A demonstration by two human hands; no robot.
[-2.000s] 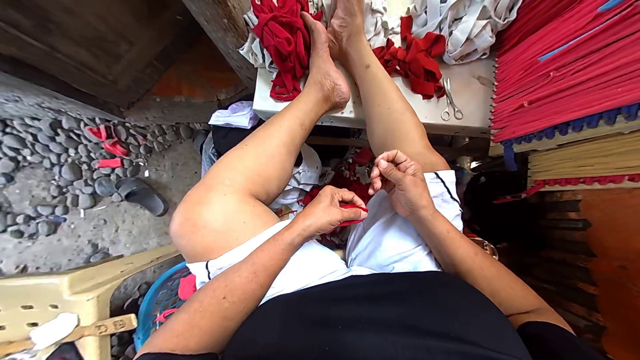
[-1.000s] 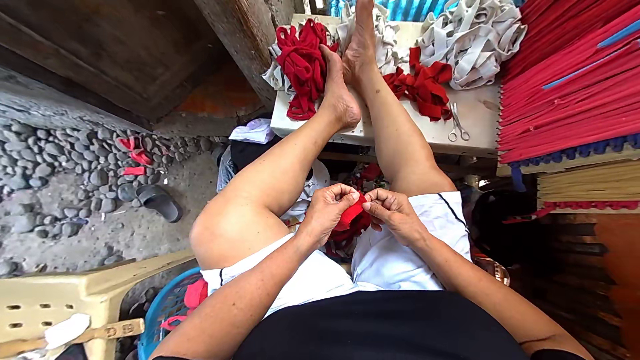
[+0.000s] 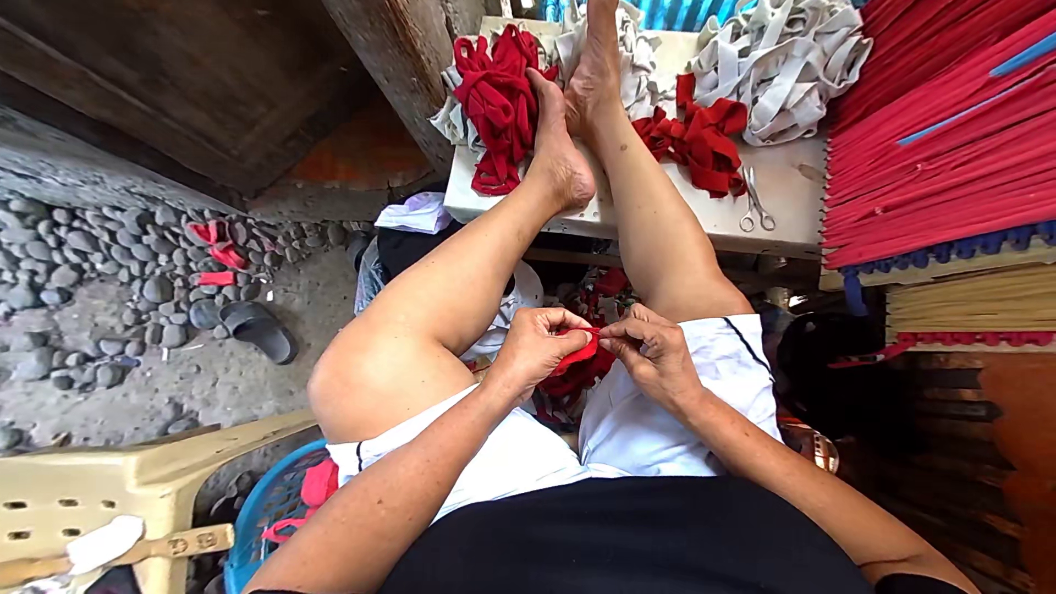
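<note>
Over my lap, my left hand [image 3: 540, 346] pinches a small piece of red fabric [image 3: 580, 351] between thumb and fingers. Close at its right, my right hand [image 3: 652, 351] has thumb and forefinger on the fabric's edge. Below and behind the hands lie more red scraps, partly hidden between my thighs. On the white table where my feet rest are a bundle of red cloth strips [image 3: 499, 107], a smaller red heap [image 3: 701, 144], a pile of off-white strips [image 3: 780, 70] and metal scissors [image 3: 755, 202].
Red strips are stretched over a frame [image 3: 940, 148] at the right, above a beige one [image 3: 973, 309]. A cream plastic chair [image 3: 157, 470] and a blue basket [image 3: 247, 511] stand at lower left. A dark slipper [image 3: 257, 330] lies on the ground by pebbles. The white table [image 3: 796, 198] is ahead.
Two seconds ago my hands were apart, the left holding red fabric and the right raised beside it. They came together at the fabric a second ago and are still close together on it.
</note>
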